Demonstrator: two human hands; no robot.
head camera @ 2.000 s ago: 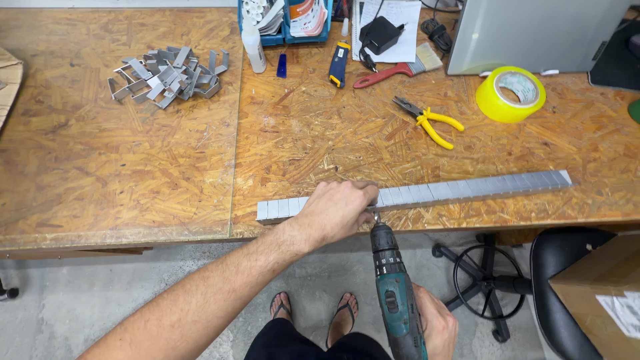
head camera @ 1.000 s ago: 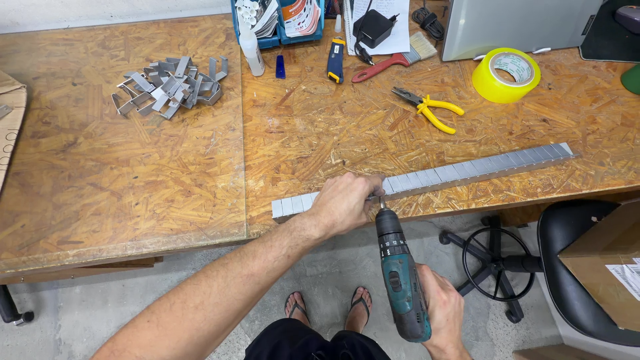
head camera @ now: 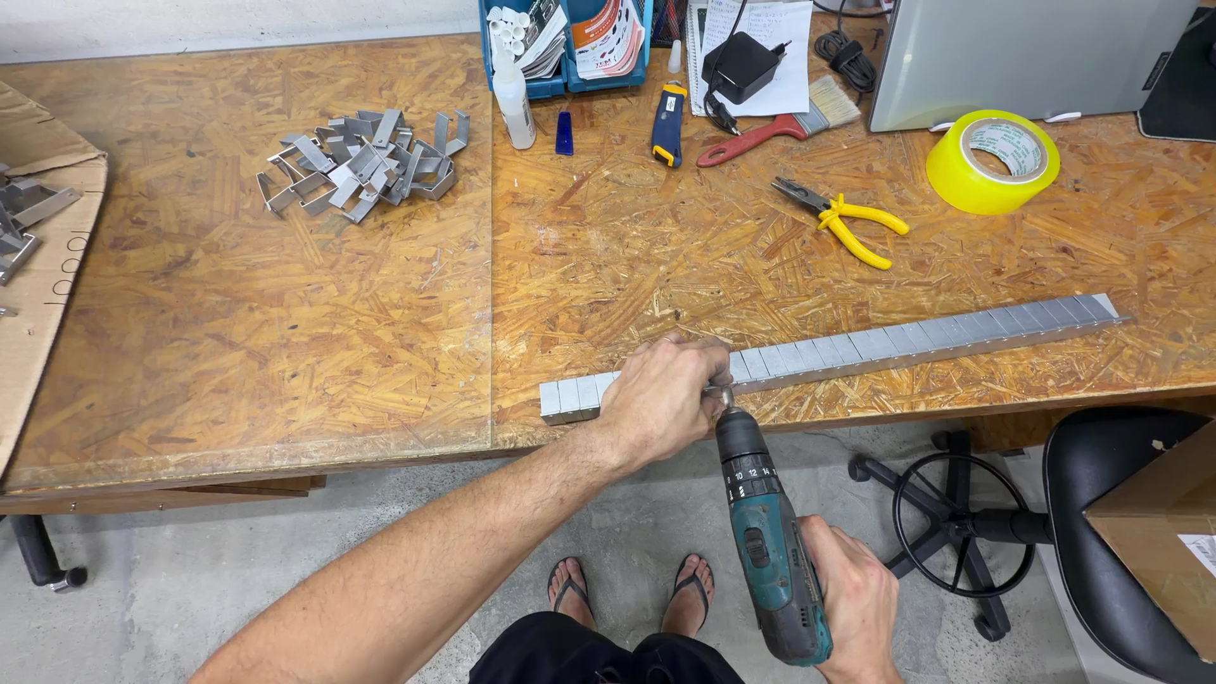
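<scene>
A long row of grey metal brackets (head camera: 836, 350) lies slightly slanted along the front edge of the wooden bench. My left hand (head camera: 668, 399) grips the row left of its middle, covering part of it. In my right hand (head camera: 848, 594) is a teal and black cordless drill (head camera: 768, 541), held by its handle below the bench edge. The drill's tip points up at the row's front side, right beside my left fingertips, where the exact contact is hidden. A pile of loose metal brackets (head camera: 366, 161) sits on the bench at the upper left.
Yellow-handled pliers (head camera: 841, 220), a roll of yellow tape (head camera: 993, 163), a paintbrush (head camera: 779, 126) and a utility knife (head camera: 669, 125) lie behind the row. A laptop (head camera: 1016, 57) stands at the back right. Cardboard (head camera: 57, 237) is at the left; a black chair (head camera: 1102, 513) stands below, right.
Both hands and the drill stay at nearly the same part of the row. The view has shifted slightly.
</scene>
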